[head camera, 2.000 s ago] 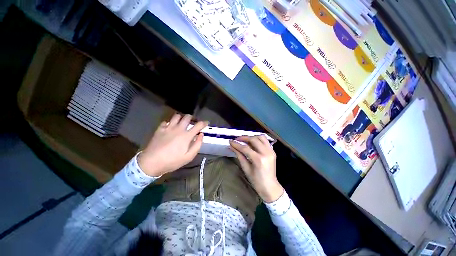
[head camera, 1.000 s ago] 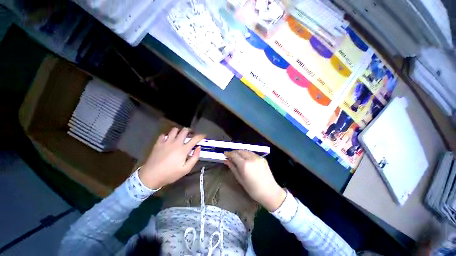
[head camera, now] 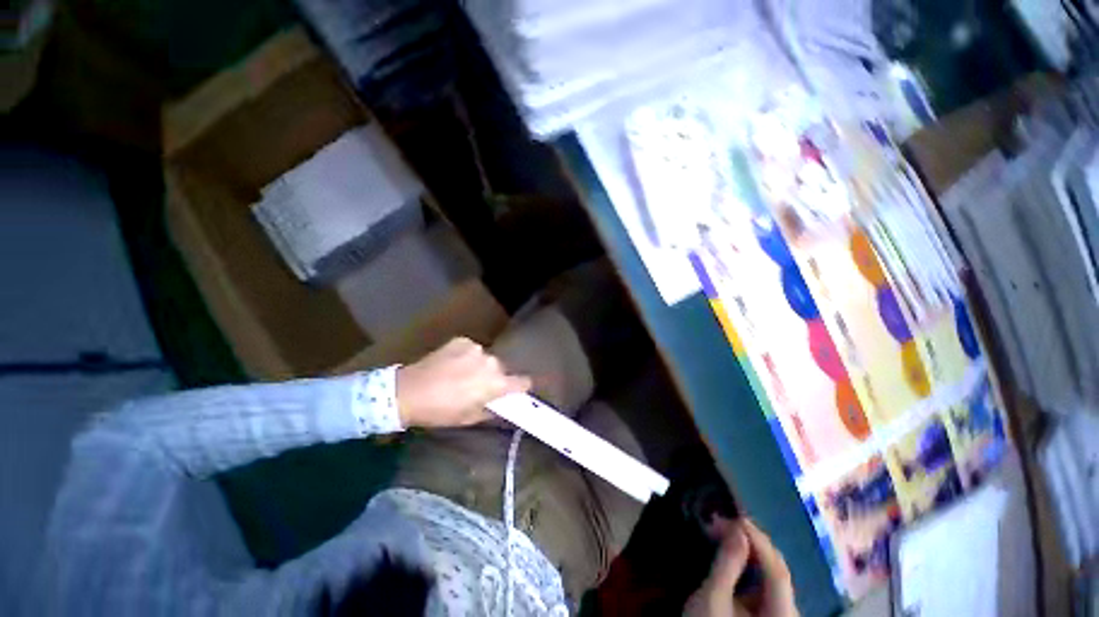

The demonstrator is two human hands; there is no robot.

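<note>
My left hand (head camera: 458, 383) grips one end of a white slab (head camera: 585, 448) over my lap. The slab is seen edge-on, with small dark marks along its side. My right hand (head camera: 744, 576) is off the slab, at the bottom edge of the picture and partly cut off. Its fingers are near a dark, blurred shape by the bench edge; whether it holds anything cannot be made out.
An open brown carton (head camera: 211, 259) on the left holds a row of white slabs (head camera: 344, 199). The green bench edge (head camera: 693, 350) runs down the right, with a colourful poster (head camera: 832, 458), loose white parts, a white panel (head camera: 952, 560) and stacked panels (head camera: 1024, 277).
My right hand has let go of the slab and moved down and right. My left hand keeps hold of the slab, which now slants down to the right. The view has turned.
</note>
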